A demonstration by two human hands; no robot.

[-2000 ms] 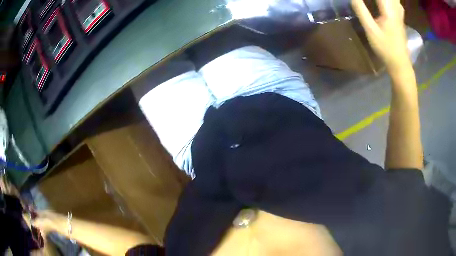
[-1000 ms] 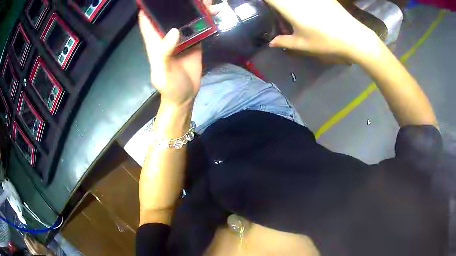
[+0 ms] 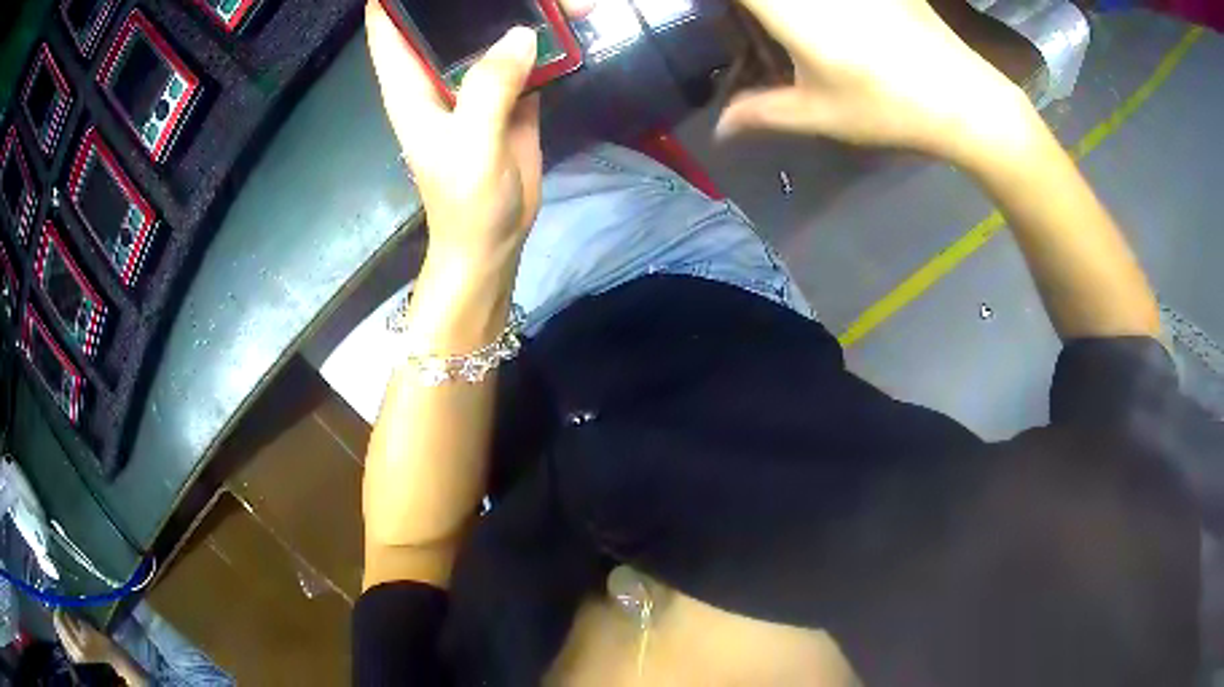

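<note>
My left hand holds a red device unit at the top of the view, its dark screen up and the thumb over its lower edge. The unit is cut off by the top edge. My right hand is to the right of it, apart from the unit, thumb spread; its fingertips are cut off by the top edge, so I cannot tell if it holds anything. More red-rimmed units lie screen up in the pockets of the black work tray at the left.
The tray rests on the green bench mat. A brown cardboard box is below the bench edge. A blue cable and another person's hand show at lower left. Shiny clear plastic is at the top. A yellow line crosses the grey floor.
Since two seconds ago my left hand has come up with a unit in view and my right hand has moved left. Over the last second the left thumb has shifted onto the unit's lower part.
</note>
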